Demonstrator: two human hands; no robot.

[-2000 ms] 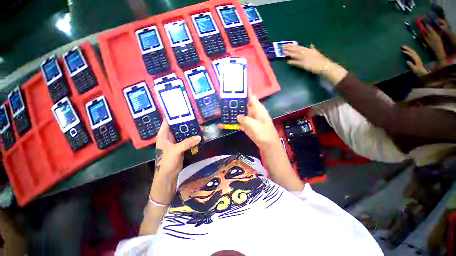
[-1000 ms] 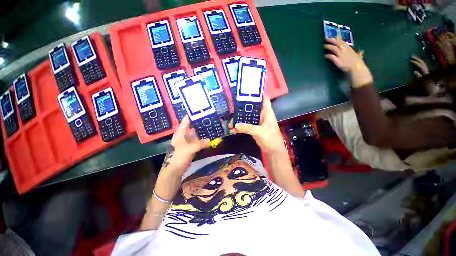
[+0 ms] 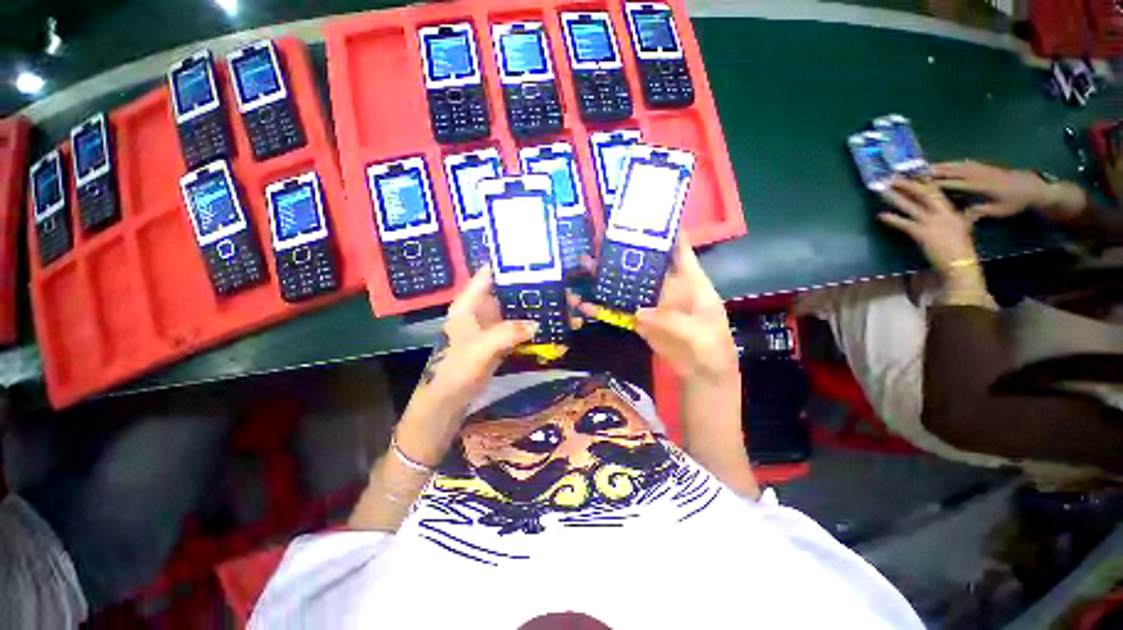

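My left hand [image 3: 478, 332] holds a keypad phone [image 3: 525, 252] upright, its screen lit white, with the thumb at the lower keypad. My right hand [image 3: 690, 322] holds a second keypad phone [image 3: 640, 234], tilted to the right, its screen also white. Yellow patches show at the fingers under both phones. Both phones are above the near edge of a red compartment tray [image 3: 376, 92] and partly hide phones in its front row. The phones in the tray show blue screens.
A second red tray [image 3: 136, 289] with several phones lies to the left on the green bench [image 3: 788, 111]. At the right, another person's hands [image 3: 942, 222] touch two phones [image 3: 887, 150]. A lower red tray [image 3: 788, 471] with dark items is below the bench edge.
The view has shifted, so the trays appear further right. The left phone is now more upright and the right one leans more to the right. The neighbour now has both hands near the two phones.
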